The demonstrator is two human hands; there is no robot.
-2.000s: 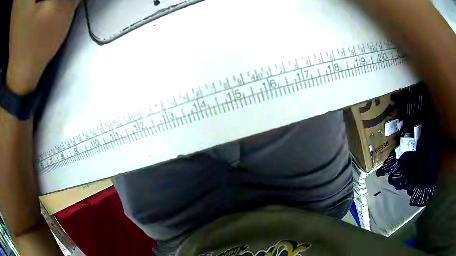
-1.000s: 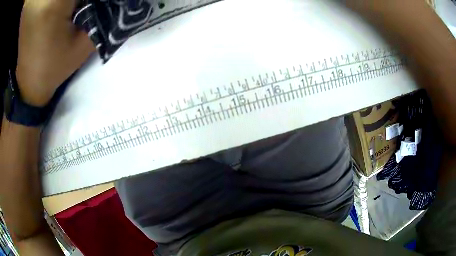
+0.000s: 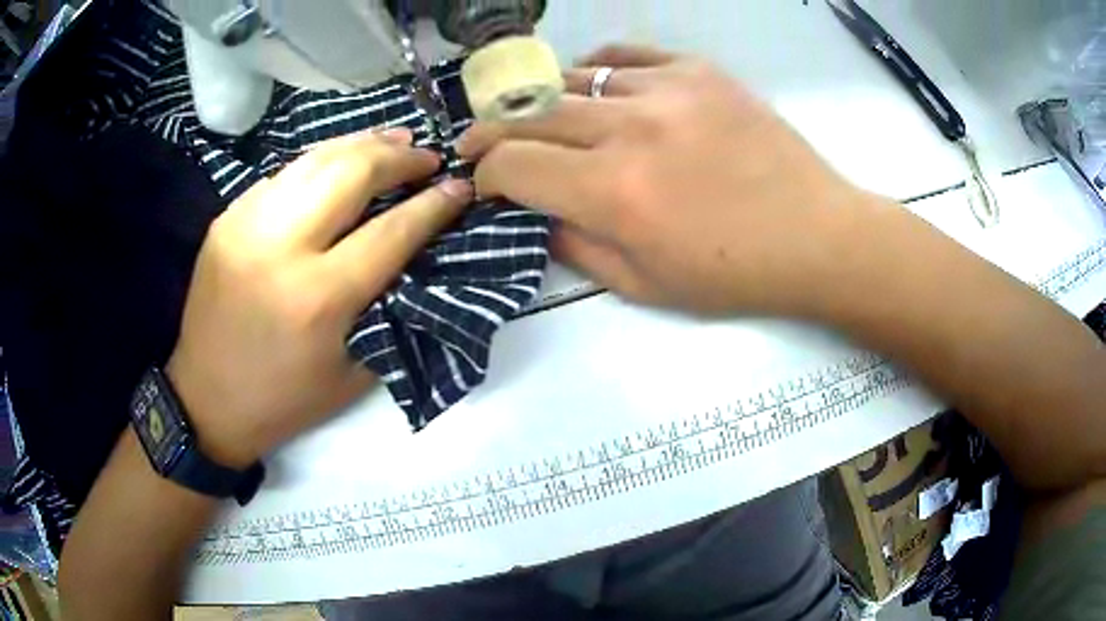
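Observation:
Striped fabric (image 3: 467, 267), dark with thin white stripes, lies folded under the needle area, with a loose corner towards me. My left hand (image 3: 297, 261), with a watch on the wrist, presses it from the left. My right hand (image 3: 655, 170), with a ring, is slightly blurred and holds it from the right, fingertips meeting the left ones at the presser foot (image 3: 439, 119). The needle bar (image 3: 412, 55) stands above. A cream roller (image 3: 512, 78) is just right of it. Plain dark cloth (image 3: 103, 267) is heaped at the left.
The white machine head (image 3: 303, 43) is at top left. Black snips (image 3: 904, 73) lie at upper right, near a small grey metal piece (image 3: 1053, 127). The white table (image 3: 582, 400) has a printed ruler edge. A cardboard box (image 3: 883, 516) stands below at right.
The view has shifted up, bringing the machine head, needle and snips into the picture. Both hands are now fully visible and together on the striped fabric, which lies at the needle.

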